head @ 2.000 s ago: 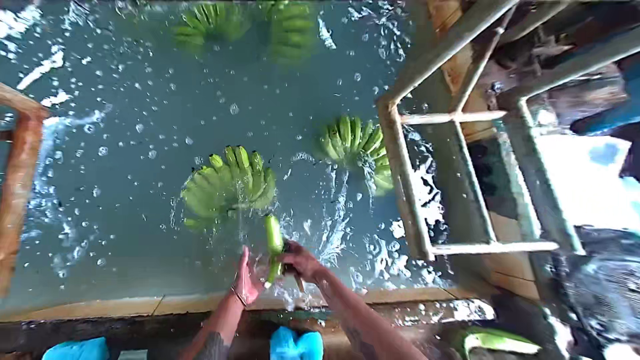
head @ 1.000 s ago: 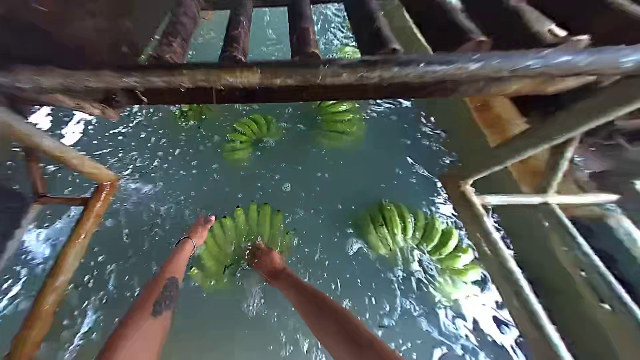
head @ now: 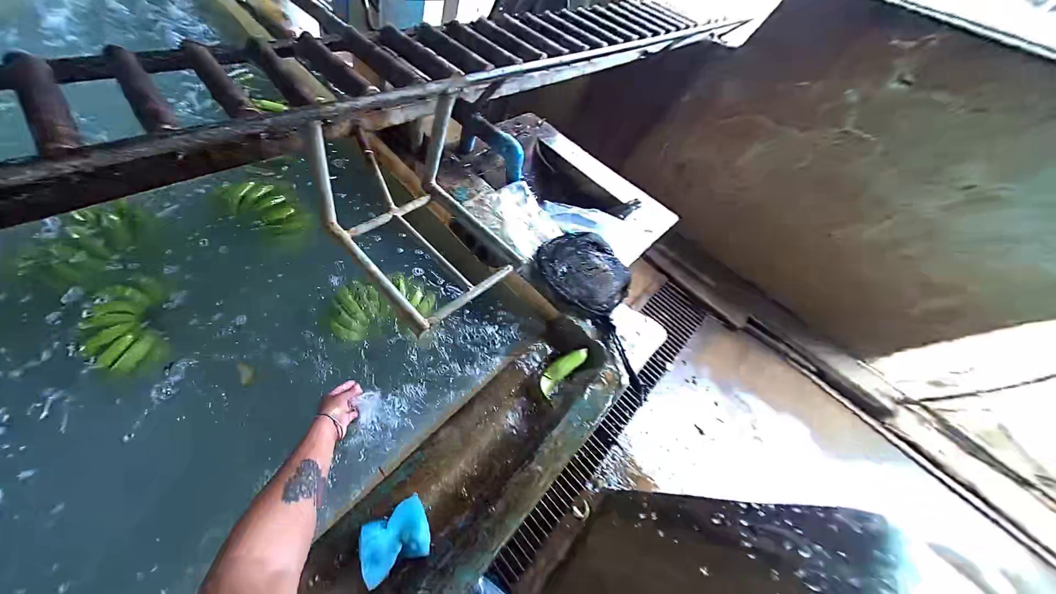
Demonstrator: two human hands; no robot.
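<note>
My left hand [head: 340, 406], with a bracelet at its wrist and a dark tattoo on the forearm, is low over the water beside a splash near the tank's edge; I see nothing in it. My right hand is out of view. Green banana hands [head: 124, 328] float at the left, and another banana hand [head: 262, 206] lies below the roller rack. One more banana hand [head: 375, 307] floats partly behind a metal frame. A green banana [head: 564, 370] rests in the concrete gutter beside the tank.
A roller rack [head: 396, 103] crosses above the water. The metal frame [head: 379, 276] hangs from it. Beside the tank are a black bundle [head: 582, 272], a blue pipe [head: 505, 148], a floor grate [head: 594, 429] and a blue object [head: 394, 540] in the gutter.
The view has swung far to the right. My hands were both at a banana hand in the water; now only my left shows, away from the fruit, and my right has left the view.
</note>
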